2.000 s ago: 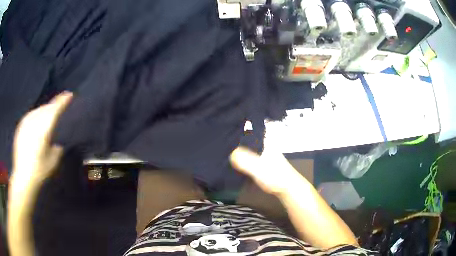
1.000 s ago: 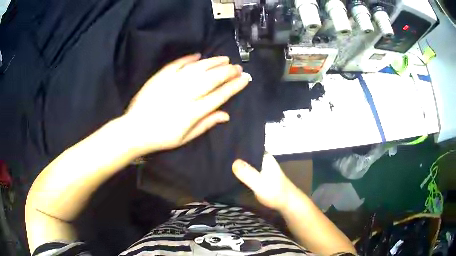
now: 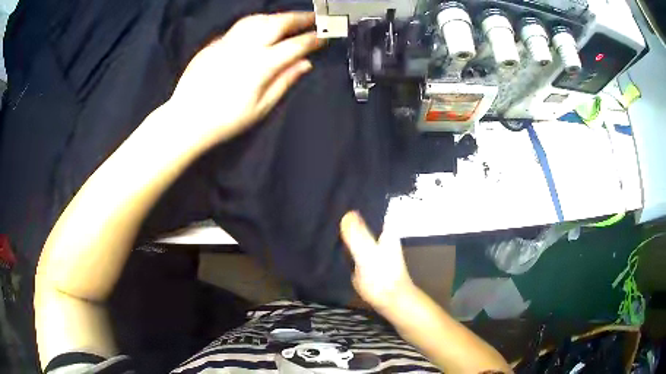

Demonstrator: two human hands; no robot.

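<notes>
A dark garment piece covers the left and middle of the table and hangs over the front edge toward my lap. Its right border runs up to the presser foot of the overlock machine. My left hand lies on the cloth left of the machine head, fingers spread toward it, palm down; its fingertips are beside the metal plate. My right hand holds the cloth's right border near the table's front edge, thumb on top; its other fingers are hidden under the cloth.
White knobs and a control box with a red light are at the upper right. Dark trimmings lie on the white table. A clear plastic bag and green cord are below at right.
My left hand has come in from the far left onto the cloth, then moved up and left beside the machine head. My right hand stays near the table edge. The white tag is no longer visible.
</notes>
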